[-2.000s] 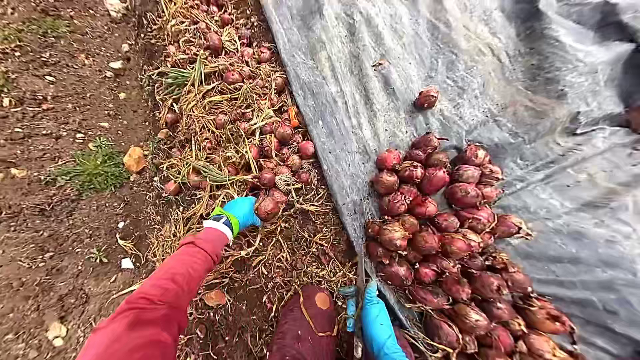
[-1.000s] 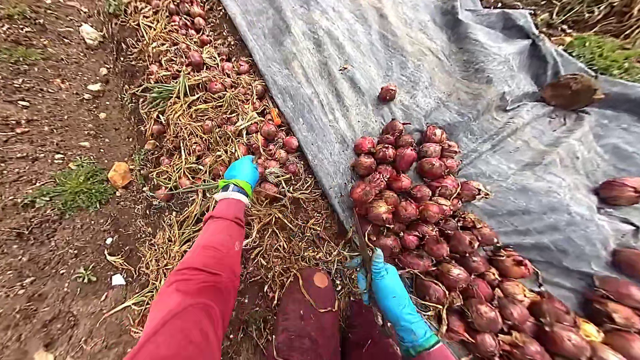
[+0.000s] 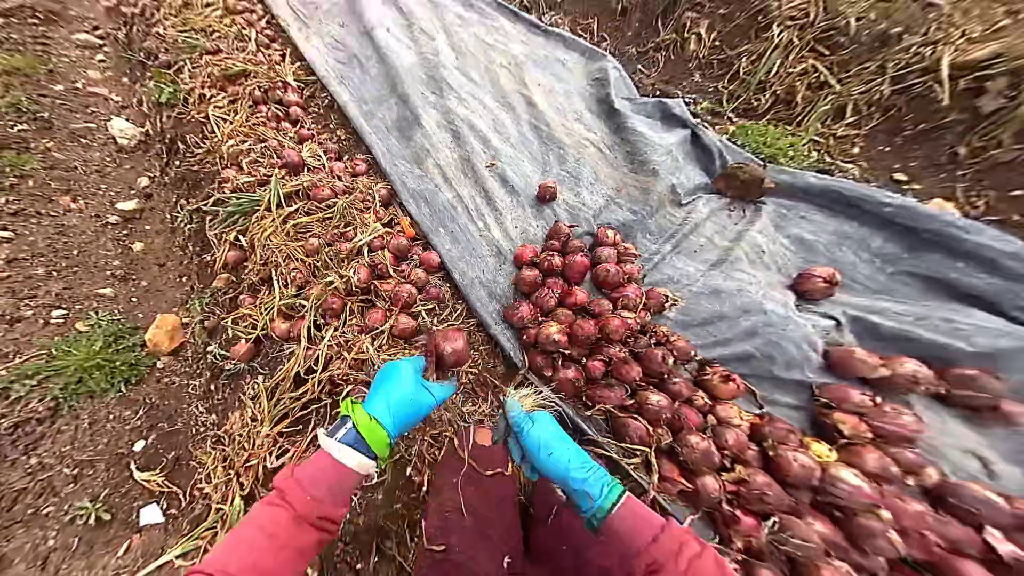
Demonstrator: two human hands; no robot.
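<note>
My left hand, in a blue glove, holds a red onion at its fingertips above the row of dry onion tops. Close to its right, my right hand, also blue-gloved, is closed with a tuft of pale dry roots standing out at its fingers. Any tool inside that hand is mostly hidden. Right of it a large heap of red onions lies on a grey fabric sheet. Loose red onions lie among the dry tops on the left.
Single onions and a brown clod-like lump rest on the sheet. Bare soil with stones, an orange-brown rock and a green weed lies at the left. Dry stalks cover the ground beyond the sheet.
My left hand has come back from the onion row toward my right hand, with an onion in it. The thin dark tool seen earlier at my right hand is now mostly hidden.
</note>
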